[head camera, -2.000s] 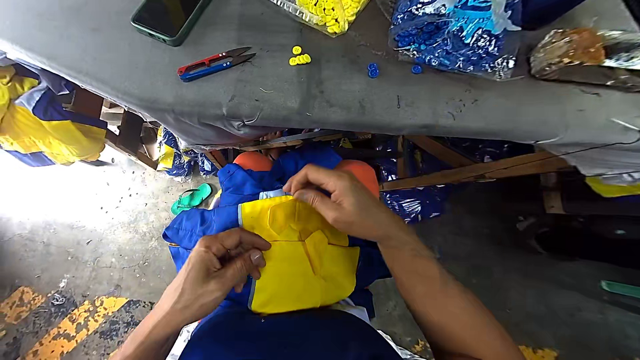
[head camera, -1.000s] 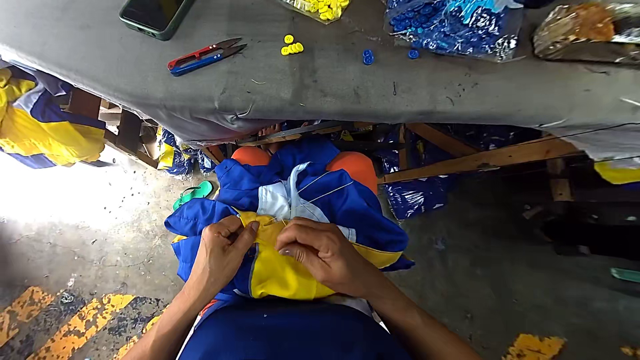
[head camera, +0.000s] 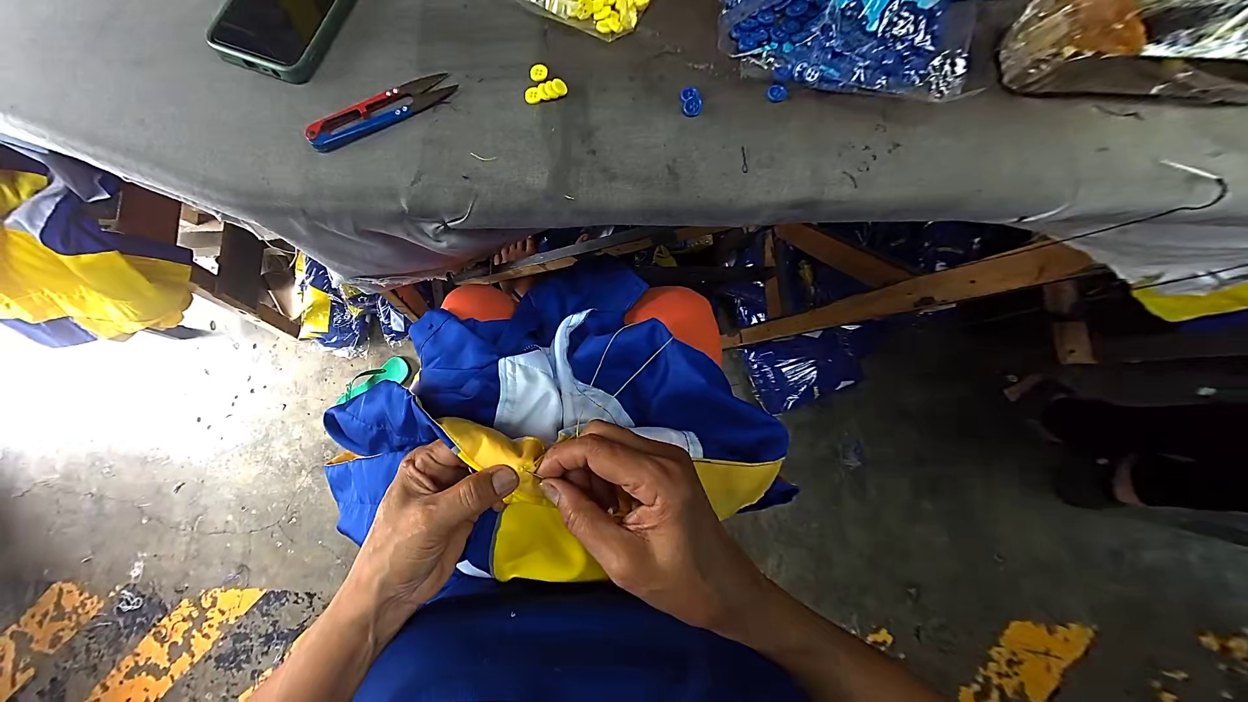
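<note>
A blue, yellow and white garment (head camera: 551, 541) lies across my lap. My left hand (head camera: 439, 502) pinches its yellow cloth between thumb and index finger. Close by on the right, the thumb and index finger of my right hand (head camera: 624, 507) are pinched together at the same gathered spot, on what looks like a fine needle, too small to tell for sure. A yellow thread (head camera: 643, 366) runs in a loop over the blue cloth up from my right hand. The other fingers of my right hand are curled and partly hidden.
On the grey cloth-covered table (head camera: 604, 166) lie thread snips (head camera: 375, 112), a phone (head camera: 283, 29), yellow buttons (head camera: 544, 90), blue buttons (head camera: 691, 100) and a bag of blue buttons (head camera: 848, 44). Wooden beams (head camera: 916, 292) cross beneath. A person's dark-clothed leg (head camera: 1160, 453) is at the right.
Two seconds ago the yellow panel was spread wider and my hands were farther apart; now they meet at one bunched spot. The white part and the thread loop show above them.
</note>
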